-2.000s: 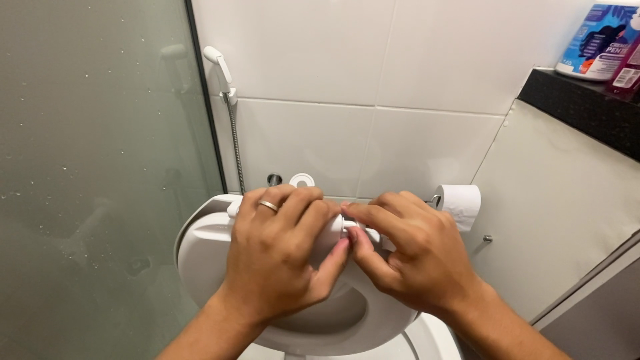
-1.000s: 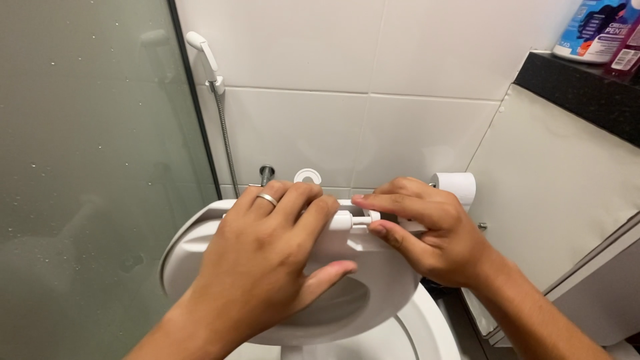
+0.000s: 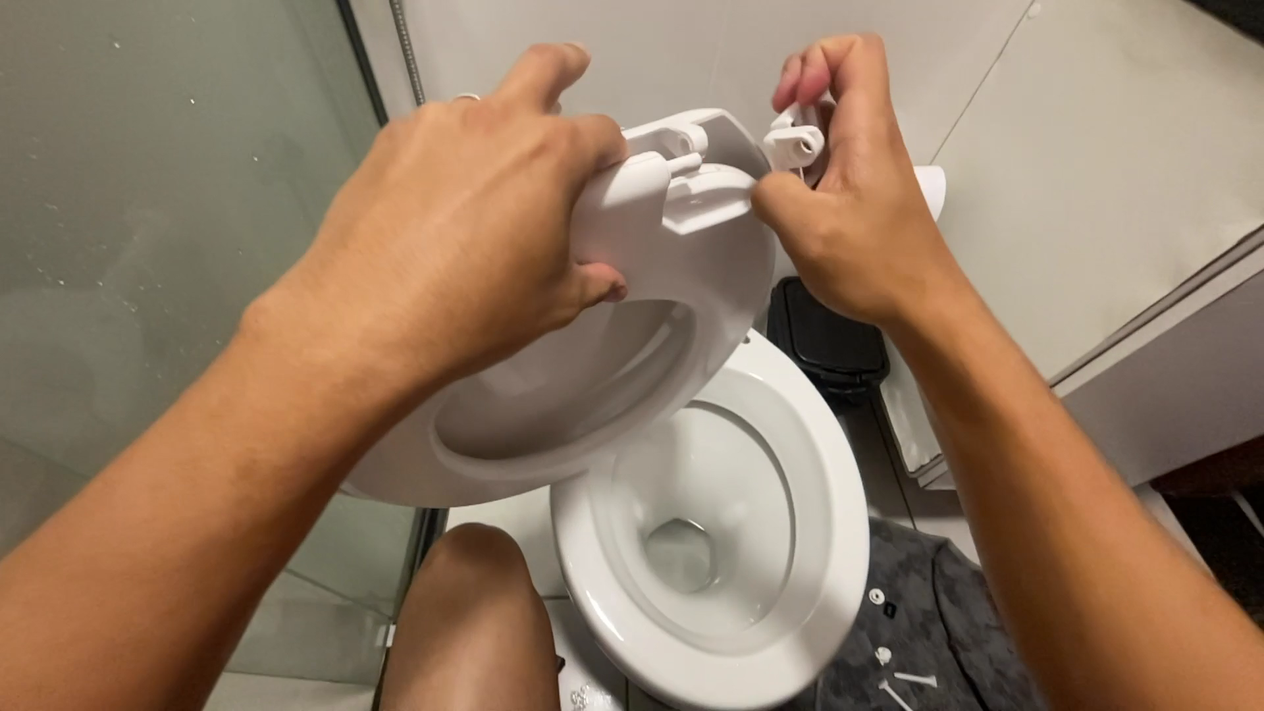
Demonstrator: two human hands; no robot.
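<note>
A white plastic toilet seat with its lid (image 3: 671,276) is held up and tilted over the toilet bowl (image 3: 829,553). Around its hinge end my left hand (image 3: 464,207) is closed, thumb on the near face, a ring on one finger. Between thumb and fingers of my right hand (image 3: 849,188) is a small white plastic hinge piece (image 3: 795,146) with a round hole. This piece is apart from the seat, just right of the bare hinge pin (image 3: 683,163). My right thumb tip is close to the lid's edge; whether it touches cannot be told.
Several white bolts and small fittings (image 3: 913,679) lie on a dark patterned cloth (image 3: 889,563) right of the bowl. A black bin (image 3: 829,336) stands behind it, near a toilet paper roll (image 3: 930,190). A glass shower panel (image 3: 148,247) is at left, and a knee (image 3: 474,612) is below.
The hinge piece, earlier against the seat's hinge, is now off it in my right hand. The seat is tilted more, with more of the bowl showing. The view has tipped down.
</note>
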